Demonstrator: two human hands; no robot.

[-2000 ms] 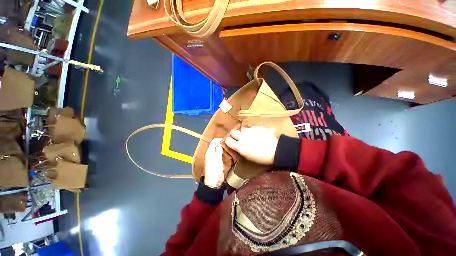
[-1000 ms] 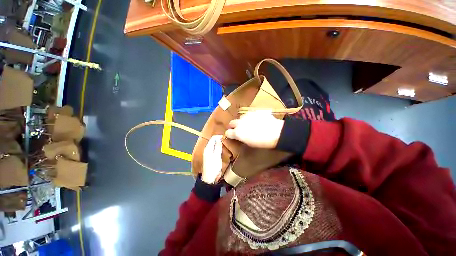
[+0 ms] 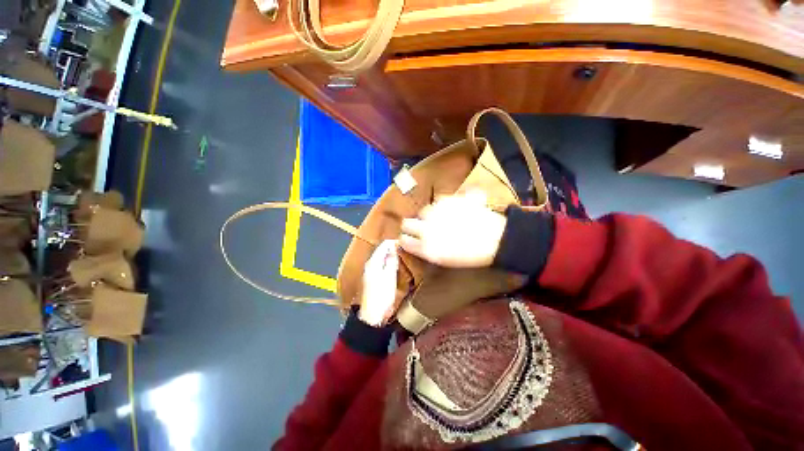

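A floppy tan handbag lies open on my lap, its mouth facing up. One strap loop sticks out to the left over the floor, and another loop stands at the far right side. My left hand holds the near left edge of the bag mouth. My right hand reaches over the opening, and its fingertips meet the left fingertips at the brown inner edge. What lies between the fingertips is too small and hidden to tell. A white tag shows on the far rim.
A glossy wooden desk spans the far side, with coiled tan straps hanging over its edge. A blue bin stands on the floor below. Racks with tan bags are at the left. A dark printed item is behind the bag.
My right hand and forearm have shifted slightly to the right. The far rim and the right handle loop have also moved a little right. Both hands stay at the bag mouth.
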